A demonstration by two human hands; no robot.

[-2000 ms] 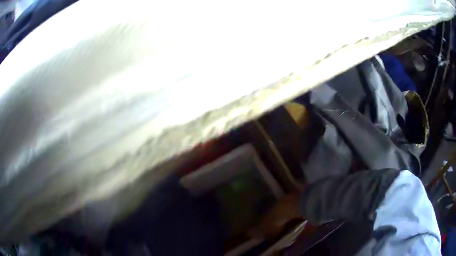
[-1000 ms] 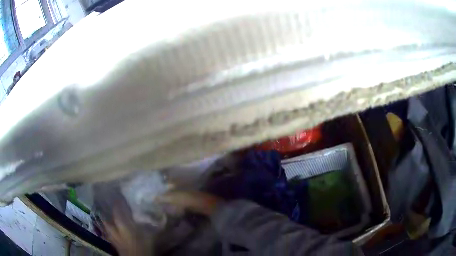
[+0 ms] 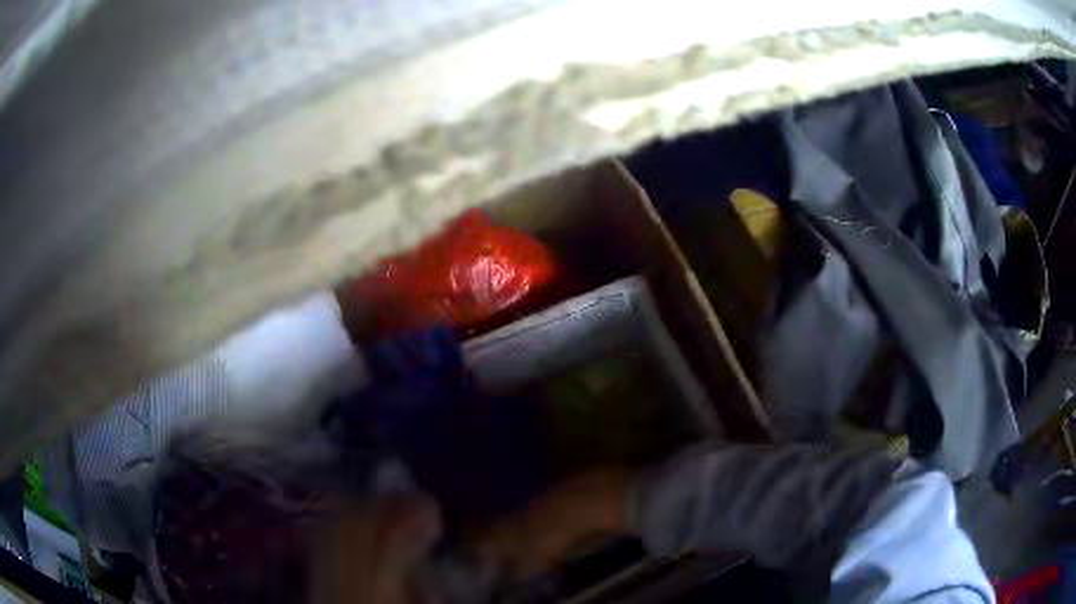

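Observation:
My right hand (image 3: 566, 519) reaches in from the lower right, blurred, over dark contents in an open carton (image 3: 702, 313). My left hand (image 3: 378, 543) is a blurred shape at the bottom centre, close to it. Whether either hand holds anything cannot be told. A shiny red plastic bag (image 3: 478, 271) lies at the carton's back. A pale-rimmed tray or box (image 3: 543, 336) with something dark green inside is in front of it. A navy cloth bundle (image 3: 413, 378) lies left of the tray.
The thick, rough-edged white table cover (image 3: 496, 130) overhangs the top of the view. Large grey fabric (image 3: 873, 283) drapes right of the carton. Ribbed grey pieces (image 3: 142, 448) and a white piece (image 3: 289, 354) lie at the left. Green shows at the far left edge.
The view has shifted, showing more of the red bag. My right hand has moved from the white material at the left back towards the carton's front. My left hand remains low and blurred.

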